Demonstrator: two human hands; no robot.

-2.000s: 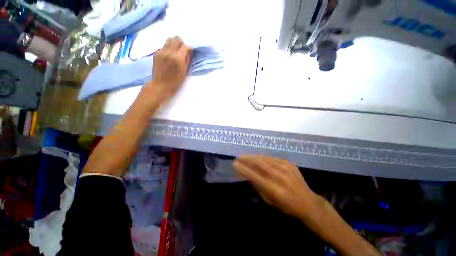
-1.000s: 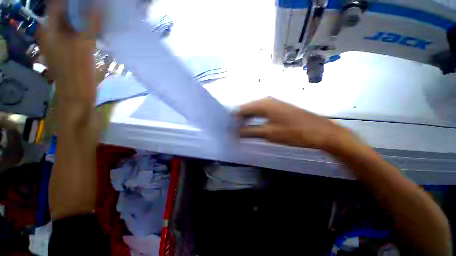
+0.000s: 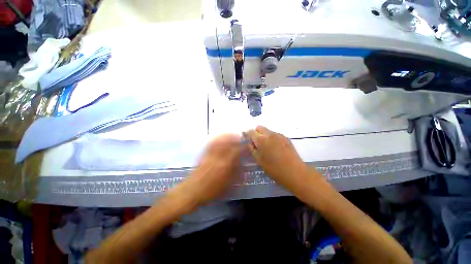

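A pale blue collar piece (image 3: pixel 131 153) lies along the table's front edge, its right end reaching my hands. My left hand (image 3: pixel 223 157) is blurred at that end, so its grip cannot be told. My right hand (image 3: pixel 271 149) has thumb and fingers pinched together on the end of the piece, just in front of the needle area. The sewing machine (image 3: pixel 310 64) stands behind my hands, with its presser foot area (image 3: pixel 236 94) above the table. A fanned stack of collar pieces (image 3: pixel 77 121) lies at left, behind the single piece.
A second folded bundle (image 3: pixel 77 69) and a white cloth scrap (image 3: pixel 41 62) lie at far left. Black-handled scissors (image 3: pixel 440 147) lie on grey cloth at right. A measuring tape strip (image 3: pixel 129 185) runs along the front edge. The control panel (image 3: pixel 423 77) is at right.
The view has turned right. My left hand has moved from the far left to my right hand. The collar piece has gone from raised between my hands to lying along the table.
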